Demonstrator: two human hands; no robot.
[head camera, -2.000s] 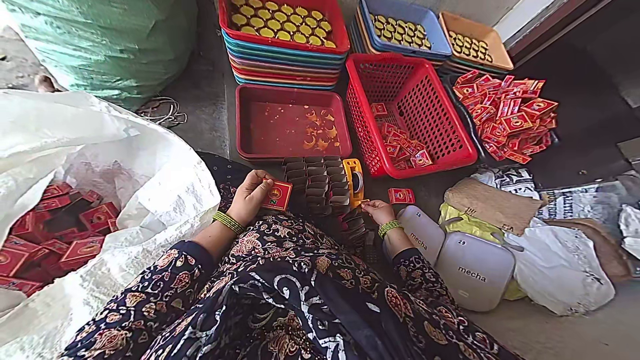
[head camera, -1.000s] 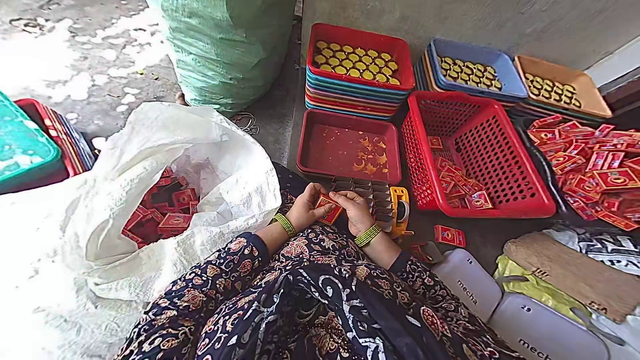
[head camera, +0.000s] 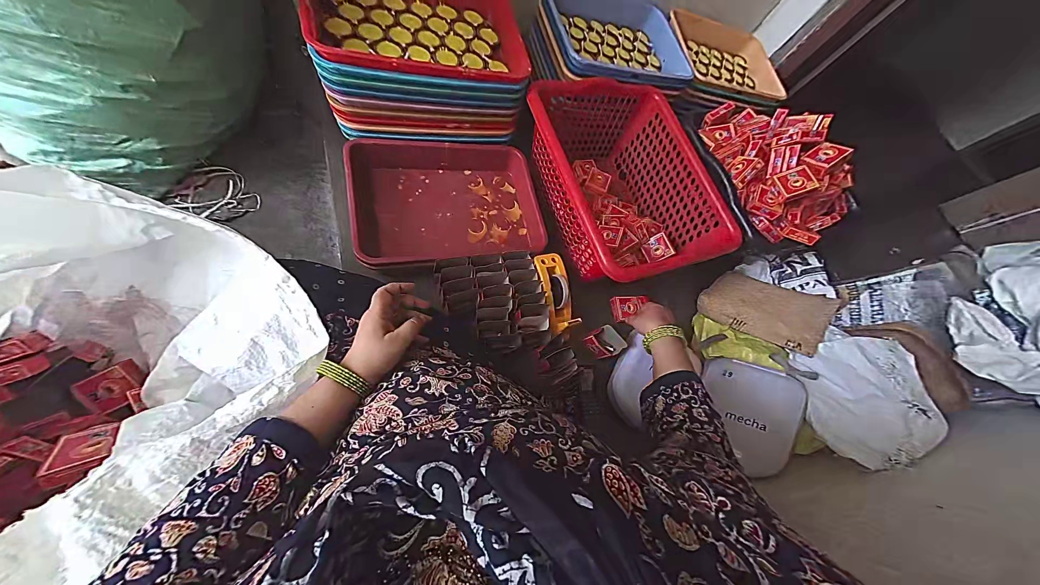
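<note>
My left hand (head camera: 387, 329) is raised above my lap with its fingers apart and nothing seen between them. My right hand (head camera: 652, 318) holds a small red printed box (head camera: 628, 308) by its right side, out to the right. Just below it lies another small red box (head camera: 604, 342). Between my hands stand rows of upright small open boxes (head camera: 491, 296) with dark insides, beside a yellow tape dispenser (head camera: 555, 291). At the left, a white woven sack (head camera: 268, 301) holds many red boxes (head camera: 79, 455).
Ahead are a dark red tray (head camera: 422, 203) with orange scraps, a red perforated basket (head camera: 715, 231) holding small red boxes, and stacked trays (head camera: 418, 110) of yellow-topped pieces. A heap of red boxes (head camera: 784, 175) lies at the right, near white lidded containers (head camera: 751, 414) and bags. A green sack (head camera: 122, 89) stands back left.
My hands, together on a red box one second ago, are now apart. My right hand has moved out to the right beside the dispenser; my left hand has let go. The view has turned right.
</note>
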